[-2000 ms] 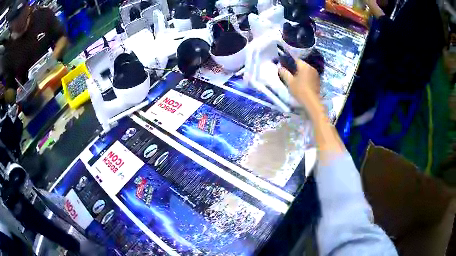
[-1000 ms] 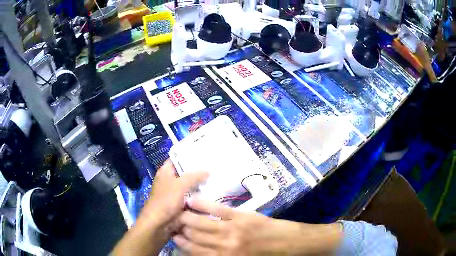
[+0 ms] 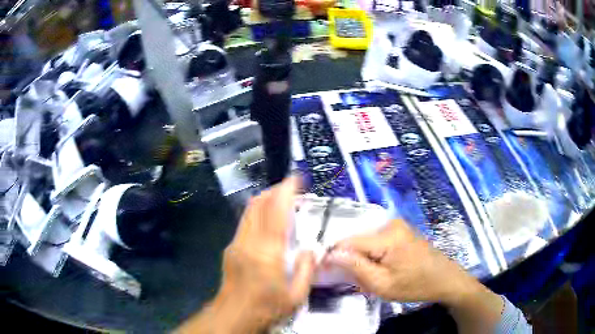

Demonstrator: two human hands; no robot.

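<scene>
A white mounting base point(image 3: 349, 218) is in front of me at the bottom centre, with its open side up and thin dark wires inside. My left hand point(image 3: 264, 254) holds it along its left side. My right hand point(image 3: 391, 261) is at its right side, with the fingertips pinched over the inside near the wires. Whatever the fingertips pinch is too blurred to tell. The lower part of the unit is cut off by the bottom edge. The black electric screwdriver point(image 3: 274, 104) hangs upright just behind the base.
A grey post point(image 3: 166, 72) and a pale grey box with a metal mechanism point(image 3: 235, 156) stand beyond my left hand. Several white cameras crowd the left point(image 3: 85, 215) and the back right point(image 3: 414, 55). A yellow parts tray point(image 3: 350, 29) is at the far side. Blue printed sheets point(image 3: 417, 189) cover the bench.
The view has turned left. The white base, first seen from its flat side in both hands, now shows its open side. Two seconds ago my right hand was at the cameras on the far right.
</scene>
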